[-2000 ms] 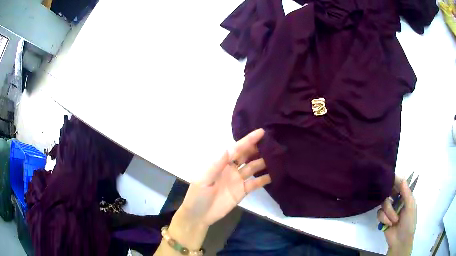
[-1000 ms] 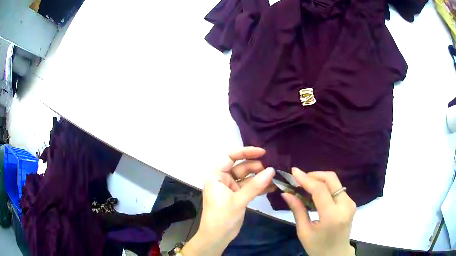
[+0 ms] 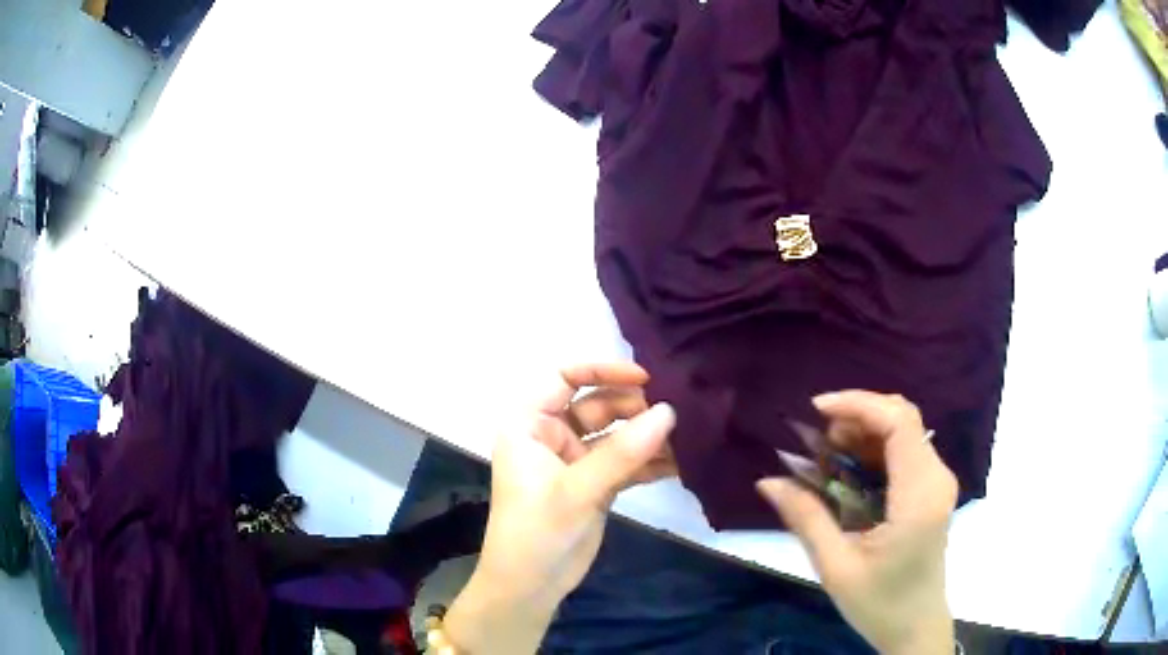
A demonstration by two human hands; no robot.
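Note:
A dark purple top (image 3: pixel 717 179) lies spread on the white table, its hem towards the table's near edge. A gold ornament (image 3: pixel 795 238) sits at its middle. My left hand (image 3: pixel 576 473) is at the top's lower left edge, thumb and forefinger close together; whether they pinch the fabric or a thread cannot be told. My right hand (image 3: pixel 884 512) is over the lower part of the top and holds small thread snips (image 3: pixel 813 471), their blades pointing up and left, blurred.
A curved white table (image 3: pixel 333 192) has its near edge running from left to lower right. A crumpled purple pile (image 3: pixel 167 499) hangs at lower left, beside a blue crate (image 3: pixel 51 416). Blue jeans (image 3: pixel 679 595) show below the edge. A white object (image 3: pixel 1159 305) is at the right edge.
From the far right, my right hand came over to my left hand with the snips, then moved back a little to the right. My left hand turned and closed its thumb and forefinger.

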